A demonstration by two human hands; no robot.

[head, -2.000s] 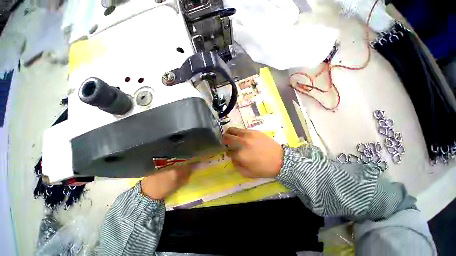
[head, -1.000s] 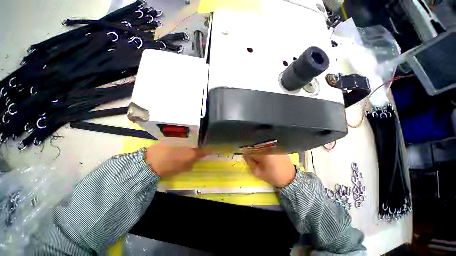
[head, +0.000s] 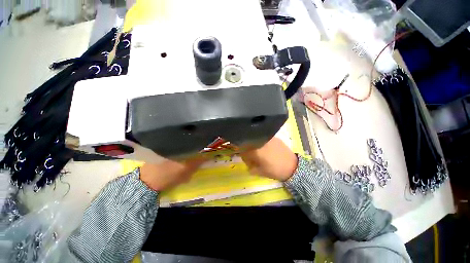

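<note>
The sewing machine head (head: 206, 115) with its dark grey front cover and red triangular logo fills the middle. My left hand (head: 167, 173) is under its left front edge, blurred, with the fingers hidden by the cover. My right hand (head: 273, 160) is under its right front edge, fingertips also hidden. What either hand holds cannot be seen. Both hands are above the yellow-edged work plate (head: 227, 184). A flat stack of black straps (head: 232, 232) lies between my forearms, near my body.
Ringed black straps (head: 46, 110) are heaped at left, and a bag of rings (head: 36, 239) is at lower left. Loose D-rings (head: 372, 167) and a red cord (head: 335, 110) lie at right. A ringed strap bundle (head: 412, 128) is at far right. A grey-framed screen (head: 443, 18) is upper right.
The view has swung left and then partly back right. Both hands stay low at the machine head's front; my right fingers, visible beside the head at first, are now hidden under it.
</note>
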